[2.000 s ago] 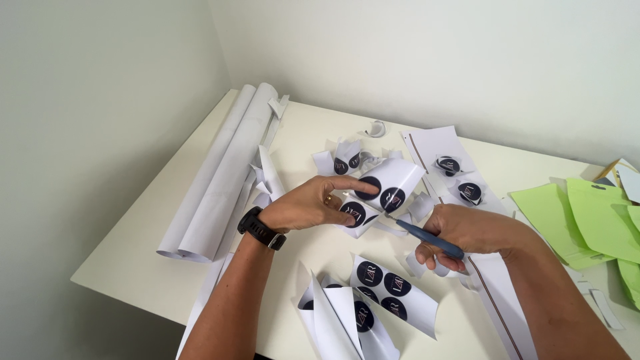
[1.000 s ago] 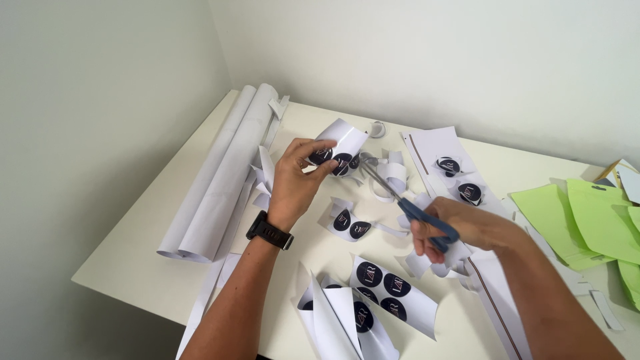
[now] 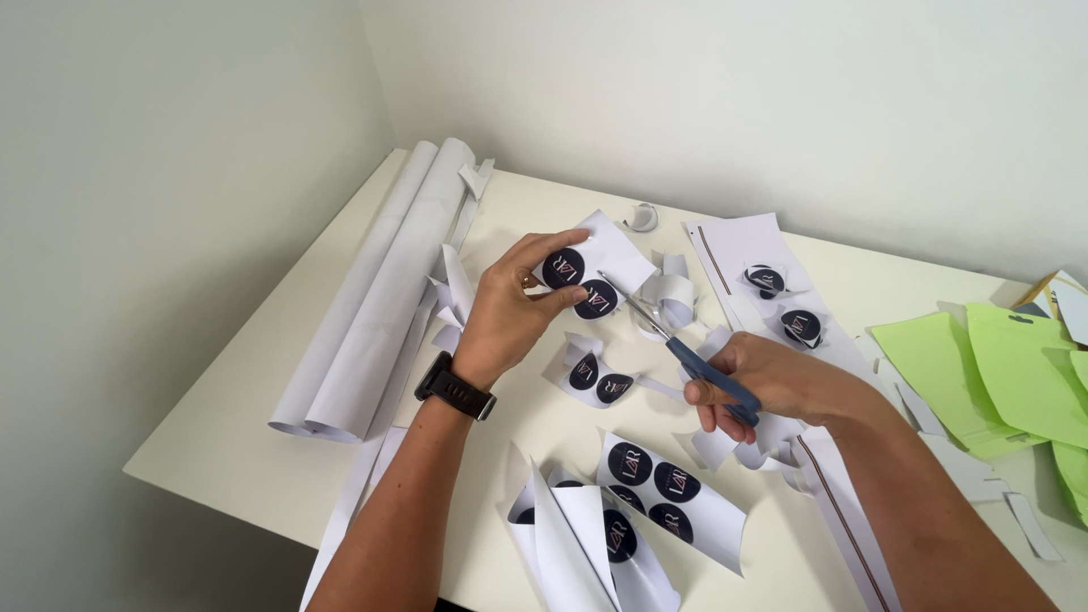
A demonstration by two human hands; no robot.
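My left hand (image 3: 518, 302), with a black watch at its wrist, pinches a white sticker sheet (image 3: 614, 246) bearing two round black stickers. Blue-handled scissors (image 3: 710, 374) are in my right hand (image 3: 765, 382), their blades nearly together at the sheet, just above the lower sticker. Below the held sheet lies a curled sticker piece (image 3: 597, 381) with two black circles. Nearer me are a sticker sheet with several circles (image 3: 671, 501) and some curled sheets (image 3: 586, 544). Cut round stickers (image 3: 765, 280) rest in a small pile on a pale printed sheet (image 3: 739, 238), with another (image 3: 801, 327) beside them.
Two long white paper rolls (image 3: 387, 306) lie along the left of the white table (image 3: 246, 408). Curled paper offcuts (image 3: 676, 297) are scattered about the middle and right. Lime-green pouches (image 3: 943, 365) overlap at the right. Walls stand behind and to the left.
The two-circle piece under my hands came down onto the table between the first and second frames. My left hand has since turned the held sheet, and the scissors' blades have come closer together.
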